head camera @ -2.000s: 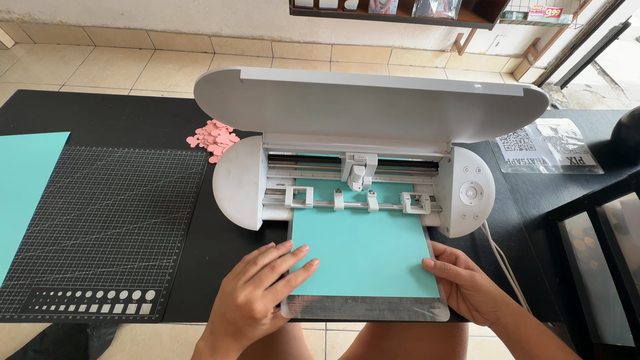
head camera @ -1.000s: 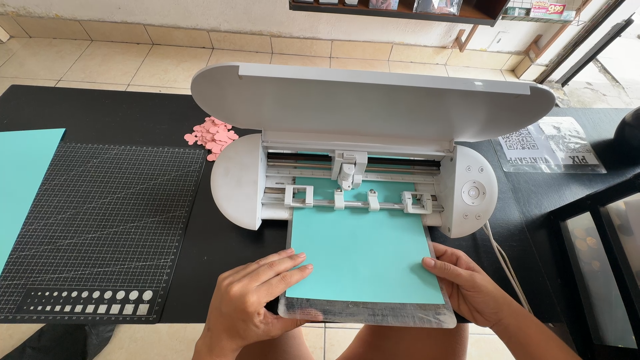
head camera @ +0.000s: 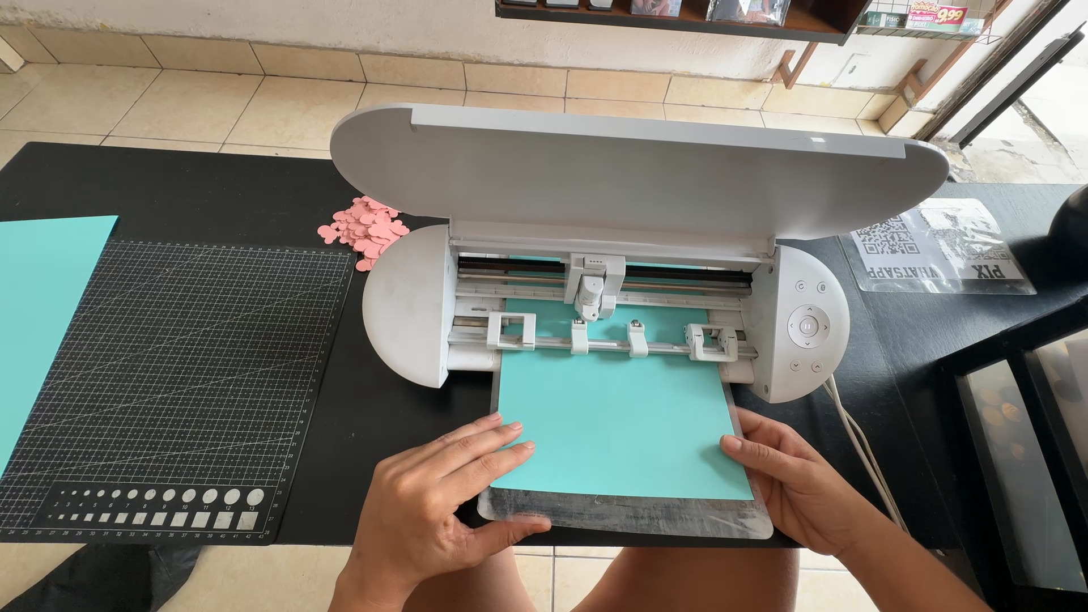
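A white cutting machine [head camera: 807,340] stands on the black table with its lid [head camera: 637,178] raised. Under its rollers lies a turquoise sheet [head camera: 612,425] on a translucent cutting mat [head camera: 629,513], whose near end reaches the table's front edge. My left hand [head camera: 442,501] rests its fingertips on the sheet's left edge, the thumb on the mat's near edge. At the right edge, my right hand [head camera: 790,480] has the thumb on top and the fingers beside or beneath the mat. The blade carriage [head camera: 595,285] sits near the middle of its rail.
Pink paper cutouts [head camera: 365,228] are piled behind the machine's left end. A black gridded cutting mat [head camera: 187,365] lies to the left, partly under another turquoise sheet [head camera: 51,297]. Cables [head camera: 863,450] run down at right, near a black-framed case [head camera: 1011,459]. A plastic-covered printed sign [head camera: 939,246] lies behind.
My left thumb has shifted a little on the mat's near edge. Both hands stay at the sheet's sides. The blade carriage, slightly right of here two seconds ago, has moved left.
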